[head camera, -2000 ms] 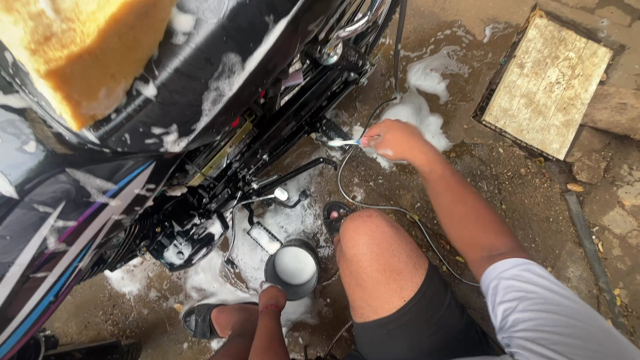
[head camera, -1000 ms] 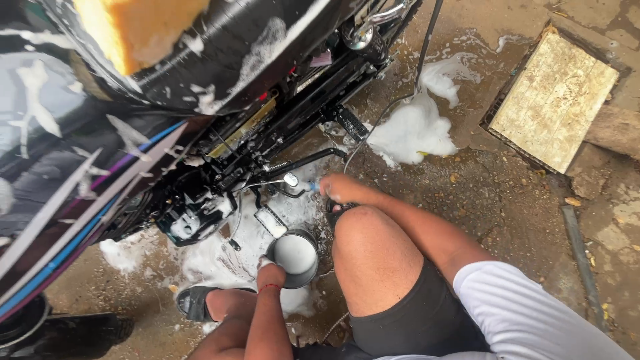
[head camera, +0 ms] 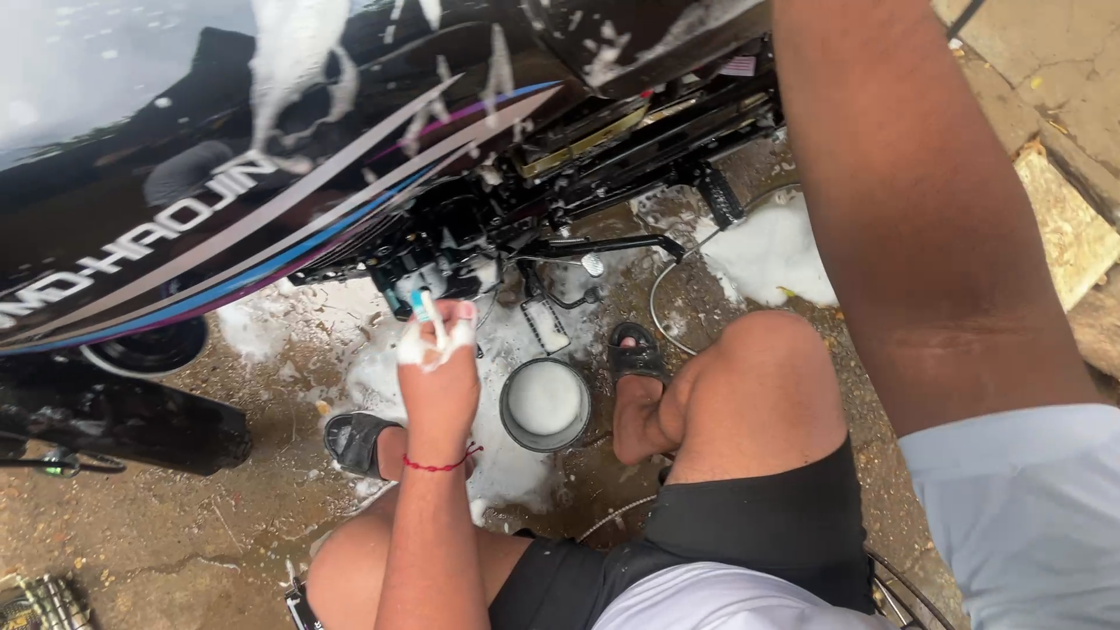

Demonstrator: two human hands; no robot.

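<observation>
My left hand [head camera: 437, 346], with a red string bracelet at the wrist and suds on its fingers, holds a small blue-and-white brush [head camera: 424, 308], which looks like a toothbrush, below the motorcycle's engine [head camera: 455, 219]. My right arm reaches up past the top edge at the right, its hand out of view. A dark round container of foamy liquid [head camera: 544, 398] stands on the wet ground between my feet. Above and left, the motorcycle's glossy black body panel [head camera: 262, 201] with striped decals carries streaks of foam.
A black foot pedal [head camera: 544, 324] and a footrest [head camera: 719, 194] stick out from the motorcycle. A thin hose [head camera: 656, 302] curves past my sandalled foot. Foam [head camera: 774, 249] lies on the ground. A black exhaust-like cylinder [head camera: 131, 420] is at the left, a pale slab [head camera: 1063, 223] at the right.
My left hand has let go of the container and now holds the brush, which was in my right hand. My right arm has moved up, its hand out of view. The view has shifted left.
</observation>
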